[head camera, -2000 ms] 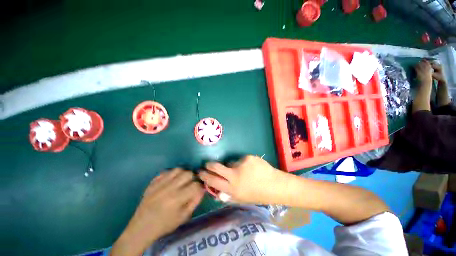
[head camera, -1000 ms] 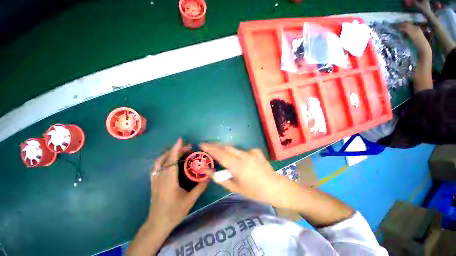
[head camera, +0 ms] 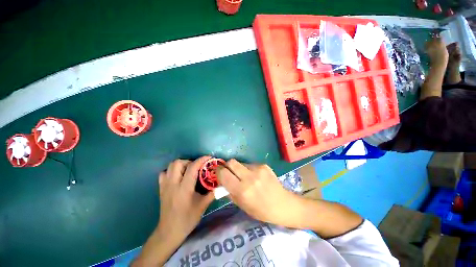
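Observation:
A red-orange fan housing (head camera: 210,174) is held low over the green bench, its spoked round opening facing up. My left hand (head camera: 182,190) is wrapped around its left side. My right hand (head camera: 249,189) has its fingertips at the housing's opening and right side. A white object (head camera: 221,192), perhaps a tool handle, shows under my right hand; its tip is hidden. Another housing (head camera: 128,118) with a spoked opening stands to the left. Two housings with white fan impellers (head camera: 50,134) stand further left, with thin dark lead wires.
A red-orange parts tray (head camera: 289,78) at right holds black parts (head camera: 298,117), white parts (head camera: 327,118) and plastic bags (head camera: 334,48). Silvery parts (head camera: 404,60) lie beyond it. A person's arms (head camera: 436,75) are at far right. The belt behind carries a housing (head camera: 229,5).
The view has shifted. My right fingertips have moved in over the housing's opening, which both hands now surround. The small housing with a white impeller, seen earlier on the bench ahead, is no longer there.

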